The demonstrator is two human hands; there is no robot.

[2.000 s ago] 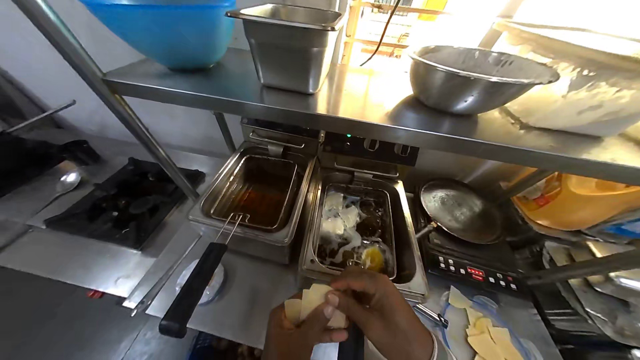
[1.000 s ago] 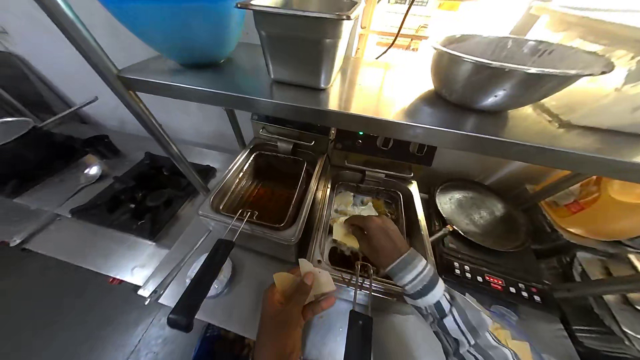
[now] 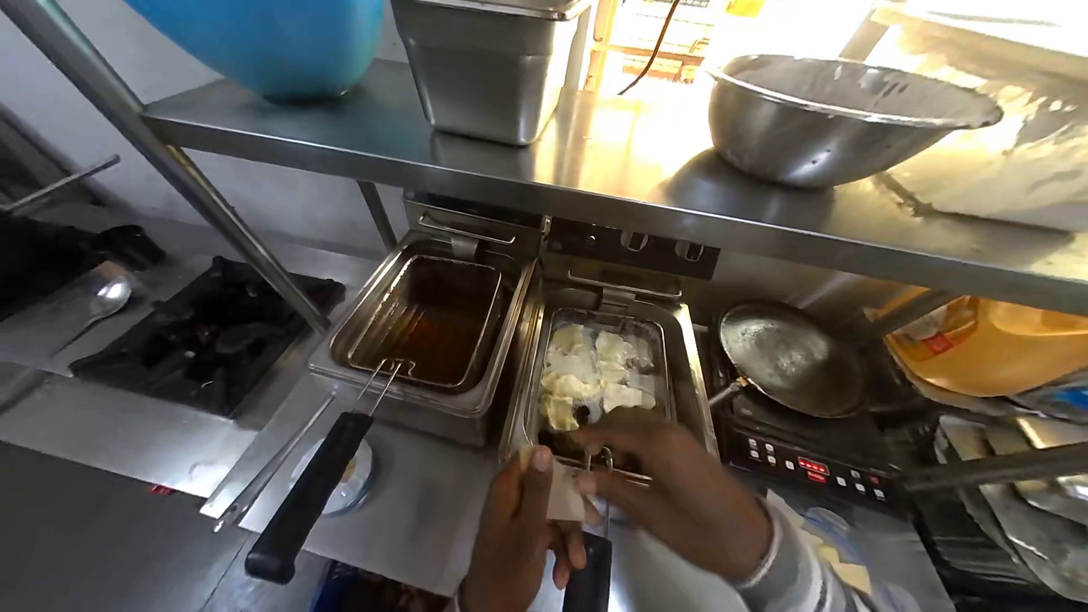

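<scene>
My left hand (image 3: 518, 535) holds thin, pale square dough pieces (image 3: 565, 497) between thumb and fingers, over the front of the right fryer. My right hand (image 3: 671, 493) is beside them, fingers bent and blurred by motion; whether it grips a piece is unclear. Several pale dough pieces (image 3: 569, 382) float in bubbling oil inside the wire basket of the right fryer (image 3: 697, 382). That basket's black handle (image 3: 588, 578) passes below my hands. The left fryer (image 3: 340, 357) holds dark oil and a basket with a black handle (image 3: 314, 493).
A steel shelf (image 3: 510, 187) crosses above the fryers, bearing a blue bowl (image 3: 280, 42), a deep steel pan (image 3: 493, 76) and a steel bowl (image 3: 816, 136). To the right, a frying pan (image 3: 786, 357) sits on an induction cooker (image 3: 816, 467). A gas burner (image 3: 204, 331) is at left.
My right hand has drawn back from over the oil to beside my left hand. More pale pieces show spread in the right basket than two seconds ago.
</scene>
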